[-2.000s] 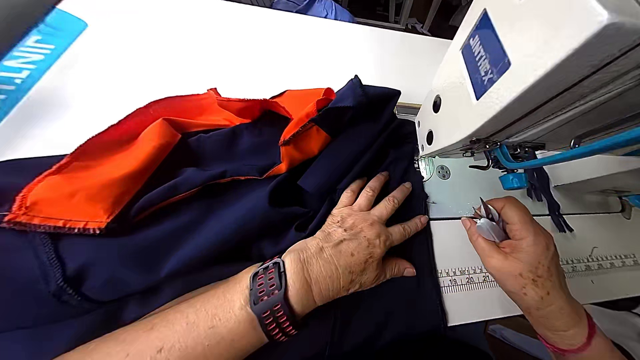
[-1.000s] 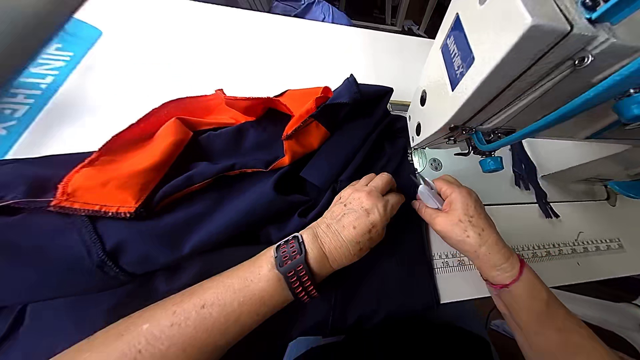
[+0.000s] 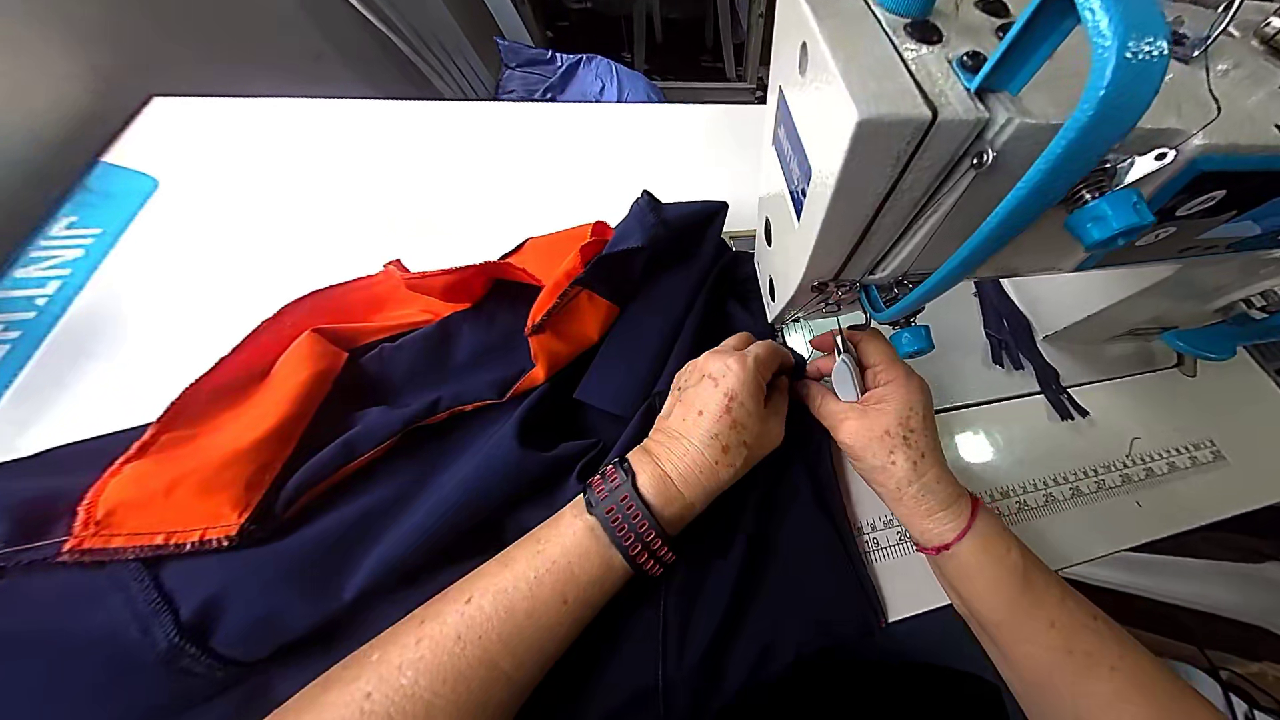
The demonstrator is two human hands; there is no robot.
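Note:
A navy fabric garment [image 3: 420, 600] with an orange fabric panel [image 3: 250, 420] lies across the sewing machine table, its right edge under the head of an industrial sewing machine [image 3: 850, 130]. My left hand [image 3: 715, 420], a banded watch on its wrist, pinches the navy cloth just left of the needle area. Beside it, my right hand [image 3: 885, 420] holds small thread snips [image 3: 846, 375] with pale grips, blades pointing up by the presser foot. Its fingertips also touch the cloth edge. The exact grip on the cloth is partly hidden.
A printed ruler scale [image 3: 1100, 485] runs along the table at right. Navy fabric strips [image 3: 1020, 340] hang behind the needle area. The machine's blue guard bar [image 3: 1040, 170] arches above my right hand. Blue cloth [image 3: 575, 75] lies beyond the table's far edge.
My left hand has gone from lying flat with spread fingers to pinching the cloth. My right hand has moved left with the snips, up to the cloth by the needle. The view has shifted.

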